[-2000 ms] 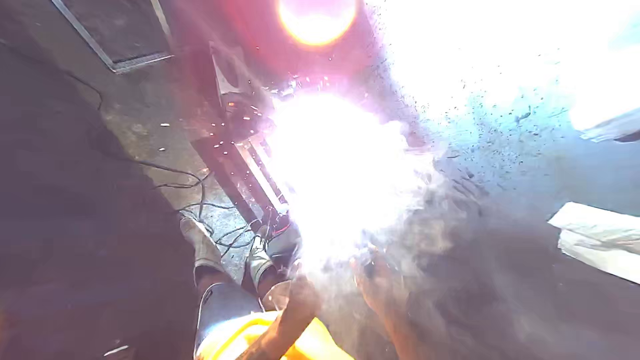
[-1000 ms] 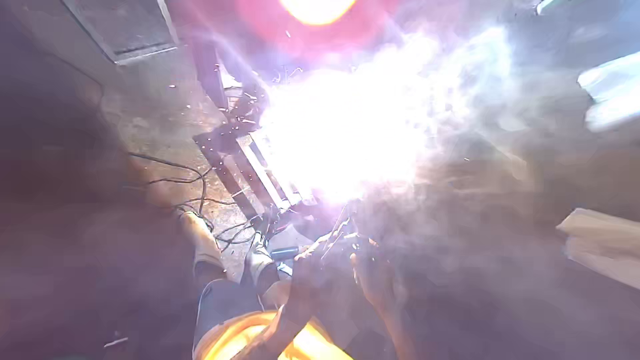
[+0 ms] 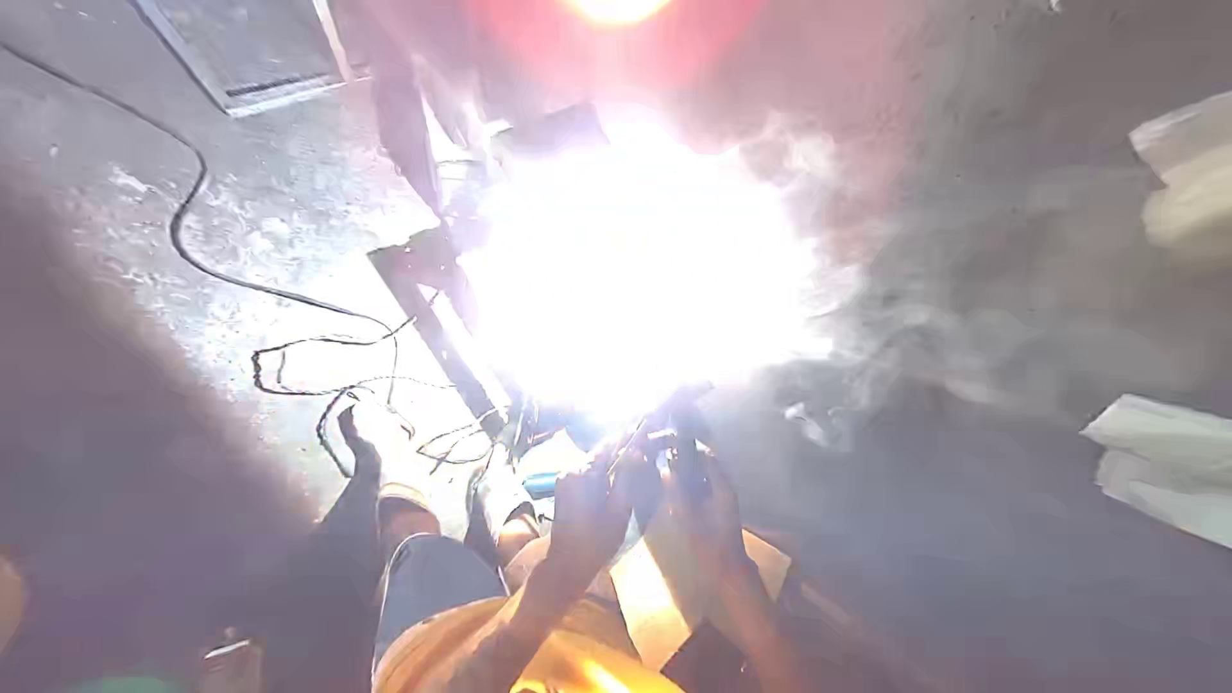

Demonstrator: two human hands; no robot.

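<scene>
A white welding glare (image 3: 645, 279) with smoke around it hides the spot being worked on. My left hand (image 3: 592, 496) is close below the glare, fingers bent around a dark, thin tool part that I cannot make out clearly. Close beside it on the right, my right hand (image 3: 698, 481) is closed on a dark handle (image 3: 679, 423), seemingly a welding torch or electrode holder, whose far end runs into the glare. A dark metal frame (image 3: 438, 332) slants down along the glare's left edge. A short blue cylindrical thing (image 3: 541, 484) shows just left of my left hand.
Black cable (image 3: 197, 192) winds over the concrete floor and loops near my feet (image 3: 371, 433). A metal-edged frame or panel (image 3: 289, 91) lies at the upper left. Pale sheets or offcuts (image 3: 1165, 462) are at the right edge. A small object (image 3: 231, 664) is at the bottom left.
The glare still covers the middle and hides more of the slatted metal frame than a second ago. Both hands remain together below it. The smoke has shifted and the cable at the left shows more clearly.
</scene>
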